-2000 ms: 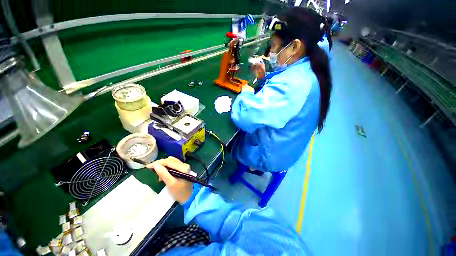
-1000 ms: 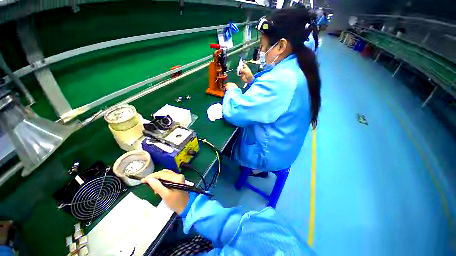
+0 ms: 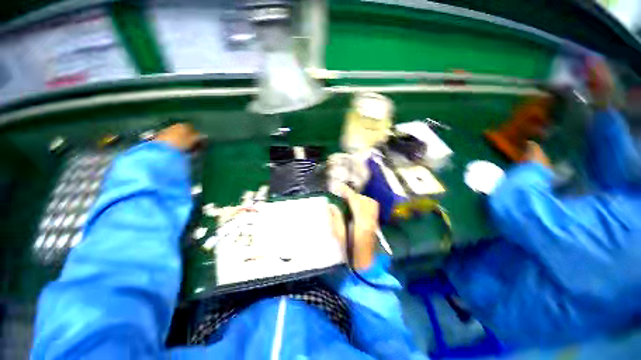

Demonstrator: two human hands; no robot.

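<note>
The frame is strongly blurred. My right hand (image 3: 362, 228) is at the right edge of the white work sheet (image 3: 281, 232), closed around the dark soldering iron (image 3: 346, 232), just in front of the tip-cleaning pot (image 3: 347, 171). My left hand (image 3: 181, 136) is stretched out to the back left, beyond the blister tray of cells (image 3: 74, 200); its fingers are too blurred to tell if it holds anything. Loose cells (image 3: 235, 218) lie at the sheet's left edge. Small dark marks show on the sheet, too blurred to name.
The fume fan (image 3: 296, 176) stands behind the sheet. The blue soldering station (image 3: 379, 188) and cream container (image 3: 368, 123) are right of it. A clear lamp-like cone (image 3: 284, 84) hangs behind. A neighbouring worker's blue sleeve (image 3: 538, 204) and an orange fixture (image 3: 523, 126) are at the right.
The view has swung left, bringing in the whole sheet, the tray and my left arm, stretched to the back left. My right hand still holds the iron near the pot.
</note>
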